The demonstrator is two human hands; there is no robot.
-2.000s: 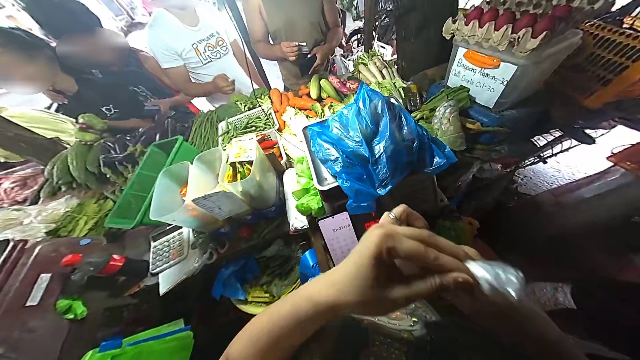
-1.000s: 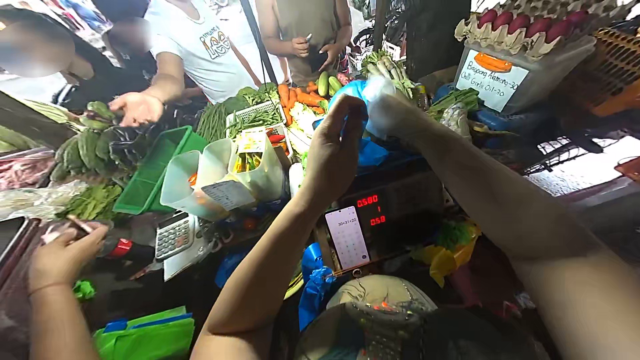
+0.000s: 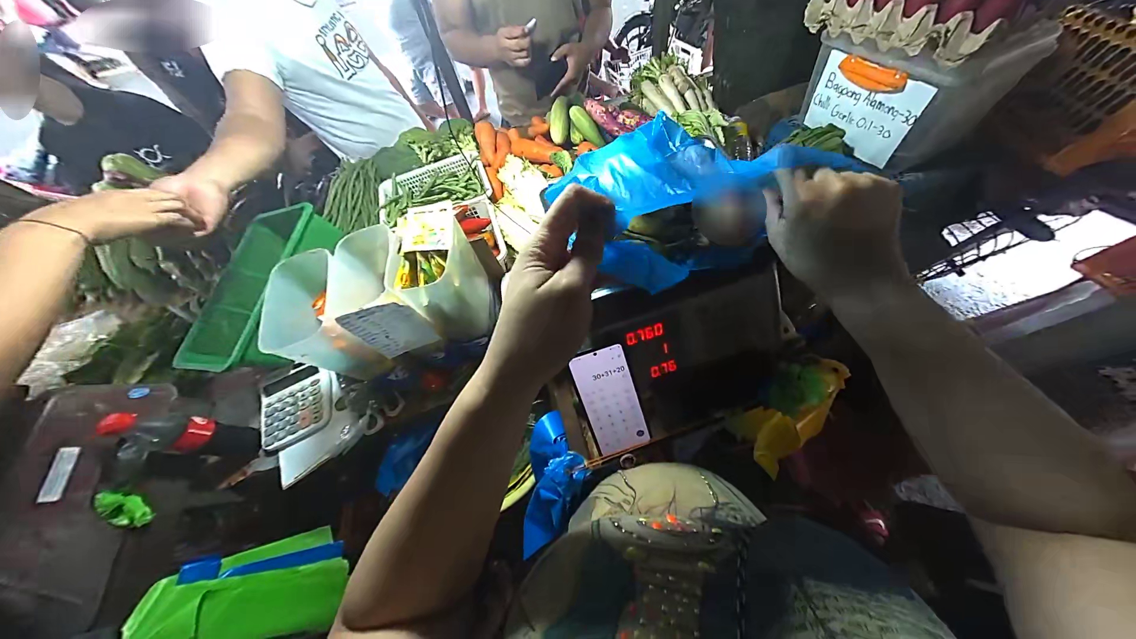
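A blue plastic bag (image 3: 621,164) sits spread on a digital scale (image 3: 710,355) with red lit digits. My left hand (image 3: 564,253) grips its left edge, fingers curled. On the other side my right hand (image 3: 839,222) is closed on the bag's right edge. Between my hands the bag's mouth shows dark produce (image 3: 661,231) and a blurred round item. Leaning on the scale's front is a phone (image 3: 611,399) with a calculator display. Behind the bag lie carrots (image 3: 532,149), cucumbers (image 3: 572,122) and white radishes (image 3: 679,93).
Plastic containers (image 3: 297,311) and a green tray (image 3: 213,328) stand left, near a desk calculator (image 3: 295,408) and a bottle (image 3: 191,435). Green bags (image 3: 240,595) lie lower left. At the upper left another person's hand (image 3: 133,213) meets a customer's hand (image 3: 200,200). A lidded tub (image 3: 967,89) carries egg trays.
My hands have moved apart, and the blue bag is now pulled wide between them. The other person's hand at the left has risen to the customer's hand. The scale's lit digits have changed.
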